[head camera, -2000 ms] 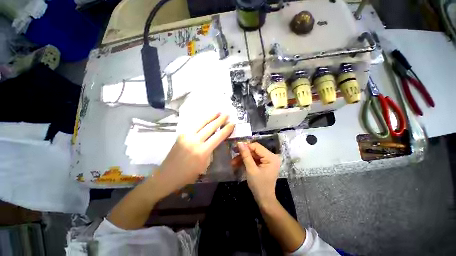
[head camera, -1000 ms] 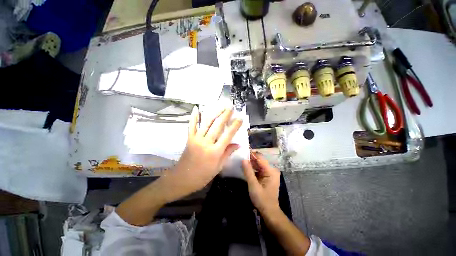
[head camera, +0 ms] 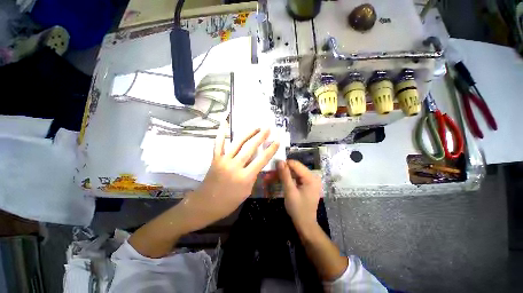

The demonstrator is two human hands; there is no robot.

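Note:
A white fabric piece (head camera: 257, 123) lies on the machine table (head camera: 117, 143) and runs up to the dark needle area (head camera: 282, 94) of the overlock machine. My left hand (head camera: 232, 166) lies flat on it with fingers spread, pressing it down. My right hand (head camera: 299, 186) pinches its near right corner between thumb and fingers, at the table's front edge. A stack of cut pieces (head camera: 172, 153) with grey-brown edges lies left of my left hand. Sewn pieces (head camera: 212, 94) lie curled behind it. The fabric at the needle is partly lost in glare.
The black lamp (head camera: 182, 66) hangs over the pieces. Four cream tension dials (head camera: 355, 97), scissors (head camera: 441, 134), pliers (head camera: 475, 103) and a tool recess (head camera: 436, 169) are on the right. White fabric (head camera: 43, 174) hangs at far left. White bundles (head camera: 86, 266) sit below the table.
The fabric under my left hand has moved away from me, towards the needle. My right hand has moved slightly up with its corner. The pieces behind are now curled up. The view has shifted slightly.

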